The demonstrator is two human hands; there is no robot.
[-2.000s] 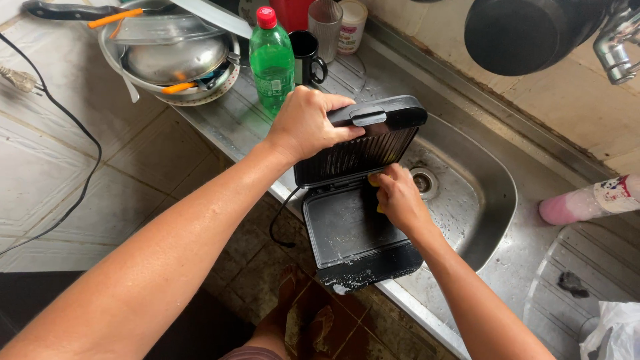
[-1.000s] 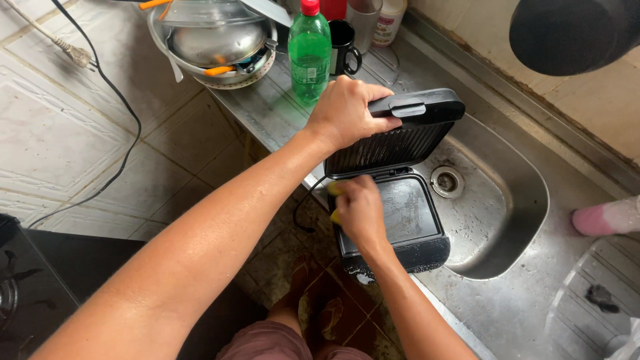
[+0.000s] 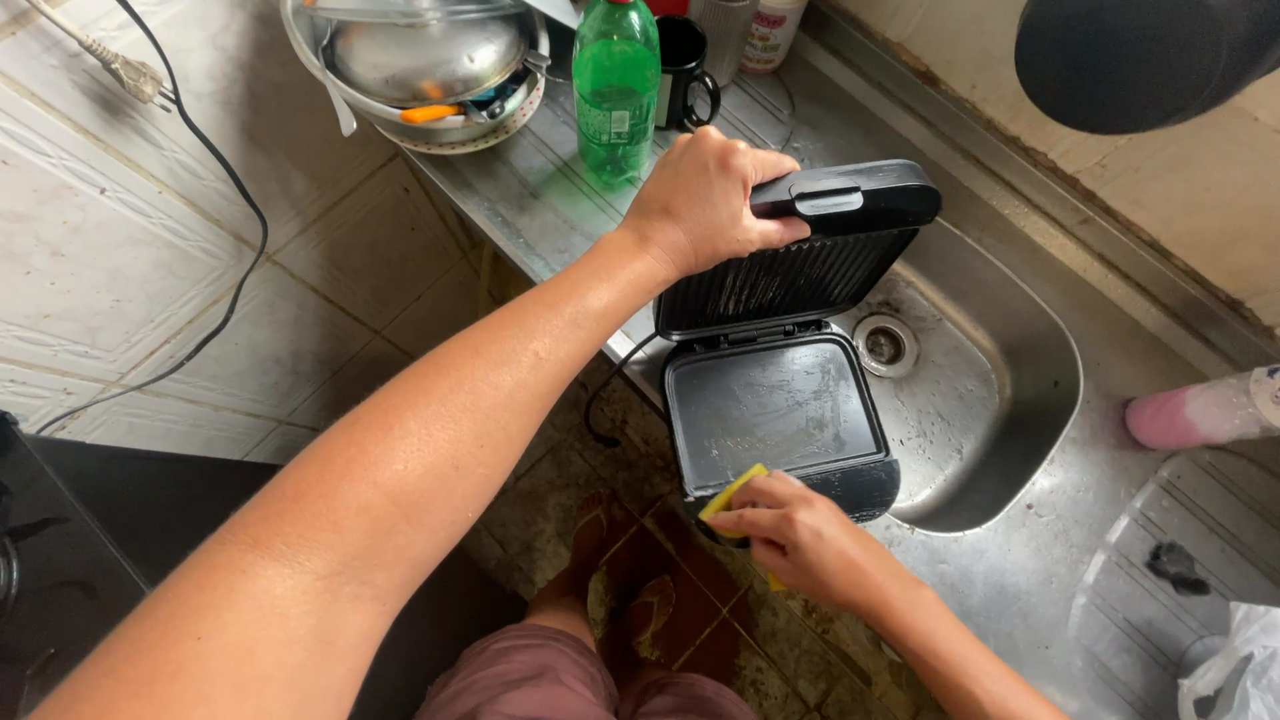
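A black electric sandwich grill (image 3: 775, 400) stands open at the sink's left edge, its wet, smooth lower plate facing up. My left hand (image 3: 710, 200) grips the front edge of its raised lid, beside the latch; the lid's inner face is ribbed. In my right hand (image 3: 800, 540) is a yellow sponge (image 3: 735, 492), pressed on the front left corner of the grill's base. Part of the sponge is hidden by my fingers. The grill's black cord (image 3: 592, 400) hangs over the counter's edge.
The steel sink basin (image 3: 1000, 430) lies right of the grill. Behind it stand a green plastic bottle (image 3: 615, 100), a black mug (image 3: 683, 75) and a bowl of dishes (image 3: 300, 45). A bottle with pink liquid (image 3: 1190, 412) lies at right. A black pan (image 3: 1130, 60) hangs upper right.
My right hand with the sponge has moved from the left side of the lower plate to the base's front corner. My left hand still holds the lid up.
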